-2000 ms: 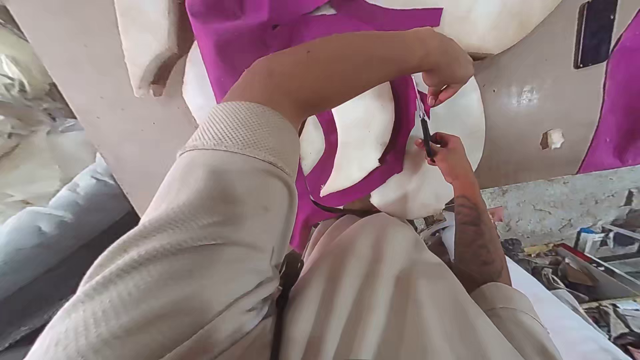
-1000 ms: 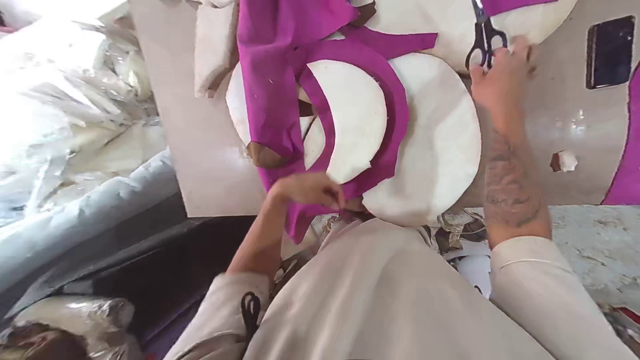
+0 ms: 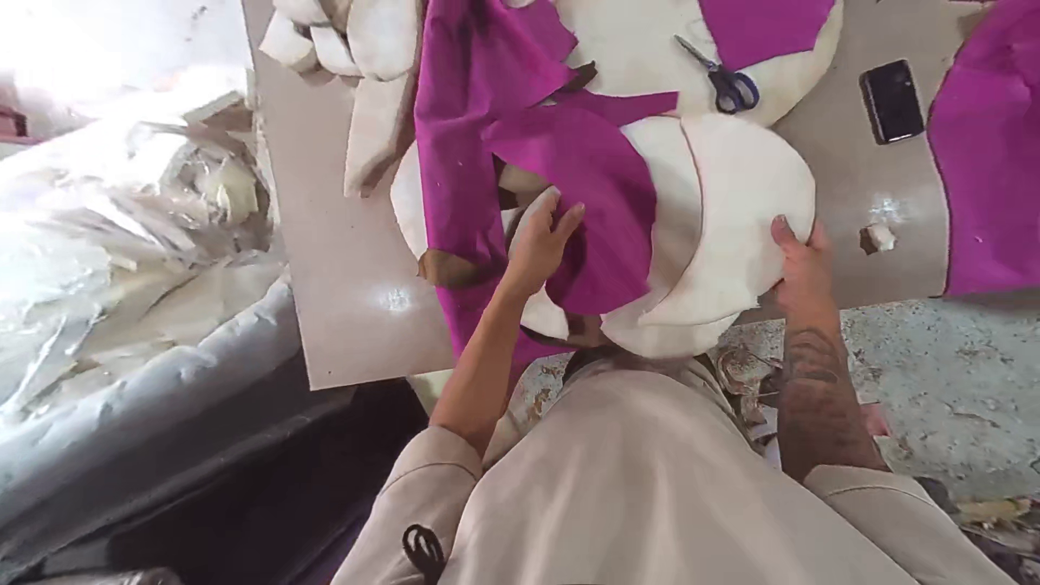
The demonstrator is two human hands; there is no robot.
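My right hand (image 3: 803,258) grips the right edge of a cream crescent-shaped foam piece (image 3: 743,187), thumb on top and fingers at the rim. That piece overlaps a rounder cream piece (image 3: 670,175). My left hand (image 3: 543,242) lies at the left side of a rounded magenta fabric piece (image 3: 613,203), fingers apart; whether it pinches the fabric I cannot tell. A long magenta fabric strip (image 3: 455,146) runs down beside it. Scissors with dark blue handles (image 3: 727,85) lie on a large cream piece beyond the crescent, touched by neither hand.
On the tabletop (image 3: 357,309) a phone (image 3: 892,101) and a small scrap (image 3: 881,237) lie to the right, beside a large magenta piece (image 3: 987,162). Several foam pieces (image 3: 382,41) are stacked at the back left. Wrapped plastic material (image 3: 146,203) stands left of the table.
The scissors, in my right hand earlier, now lie on the large cream piece. My right hand has come down to the crescent piece, and my left hand has moved up onto the magenta fabric.
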